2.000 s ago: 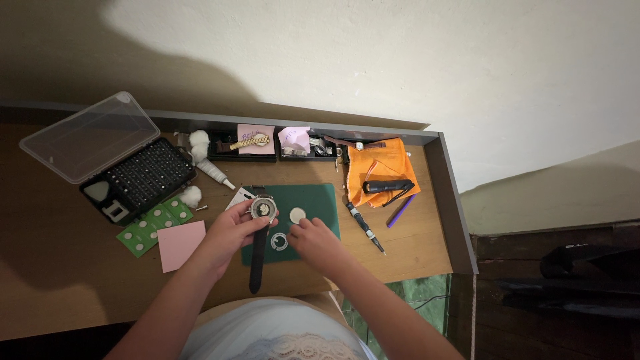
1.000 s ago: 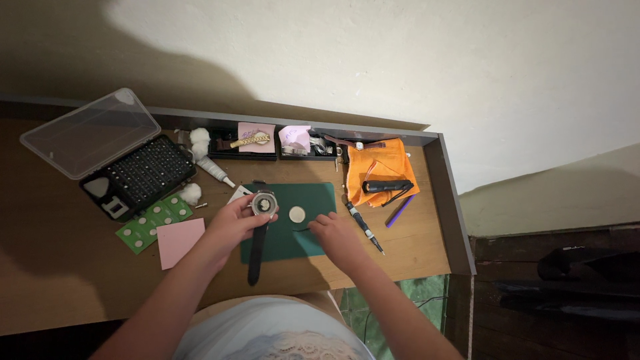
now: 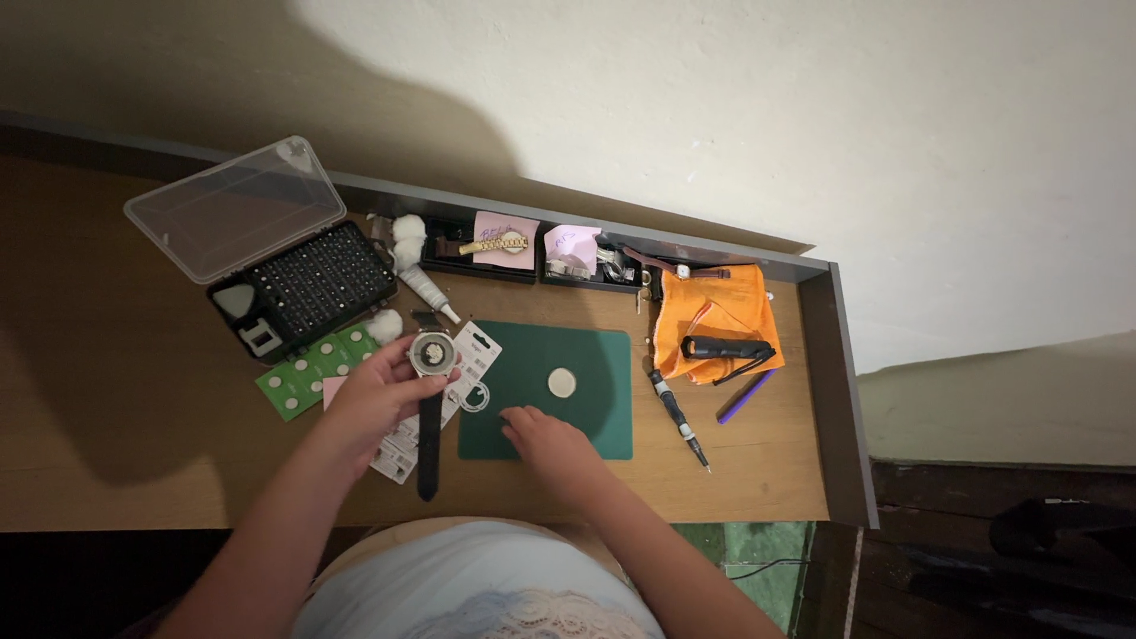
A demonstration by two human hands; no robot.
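My left hand holds a wristwatch by its round metal case, which shows a bare inside; its black strap hangs toward me. Over the left part of the green mat, my right hand is low with bent fingers; whether it pinches something small cannot be told. A pale round disc lies on the mat above that hand. Between the two hands a whitish ring rests at the mat's left edge, beside a blister card that lies partly under the watch.
A bit set in a black case with its clear lid raised, green button-cell cards, cotton balls and a tube are at left. Watch boxes line the back ledge. At right are an orange cloth, a flashlight, a screwdriver and a purple stick.
My right hand has moved left across the mat, to below and left of the pale disc. The ring, seen on the mat two seconds ago, now lies by the mat's left edge.
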